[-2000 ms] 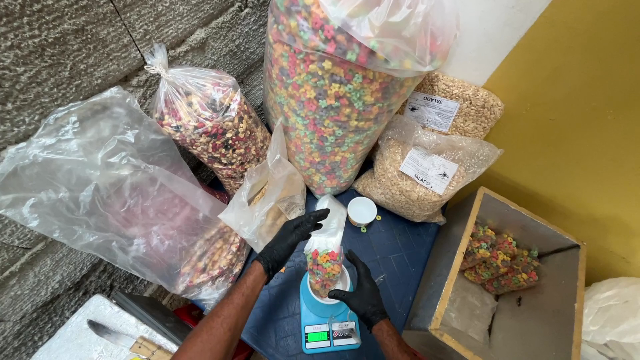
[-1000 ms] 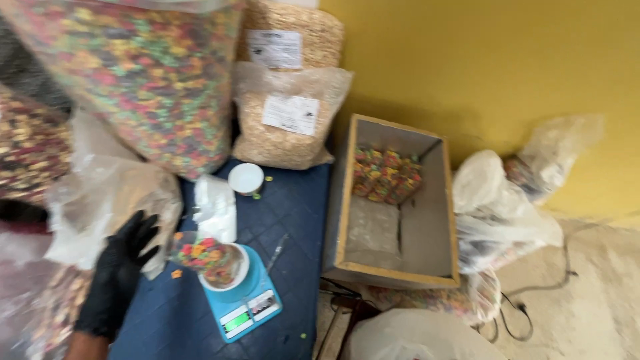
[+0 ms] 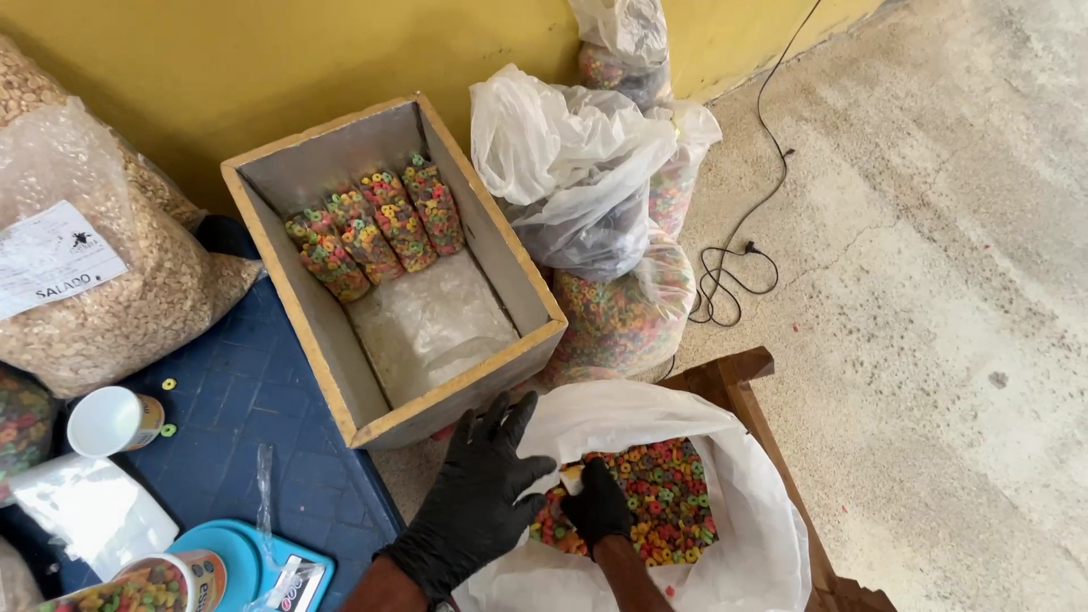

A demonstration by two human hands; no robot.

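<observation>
My left hand (image 3: 480,493), in a black glove, spreads its fingers at the left rim of a large white plastic sack (image 3: 756,476) of colored cereal rings (image 3: 667,501). Inside the sack, my right hand (image 3: 599,501), also gloved in black, is closed on a small pale scoop or cup (image 3: 572,478), only partly visible among the rings. At the lower left, a paper cup (image 3: 204,578) with a filled clear bag of rings in it rests on a blue kitchen scale (image 3: 297,565).
A wooden box (image 3: 455,416) holds several filled bags (image 3: 391,221) of rings. Beyond it, plastic sacks (image 3: 561,178) stand by the yellow wall. Another cup (image 3: 115,422) lies on the blue table (image 3: 246,374). A black cable (image 3: 722,255) lies on the floor.
Two seconds ago both hands were at the bag on the scale; now they are at the white sack, the right inside it. The view has swung right.
</observation>
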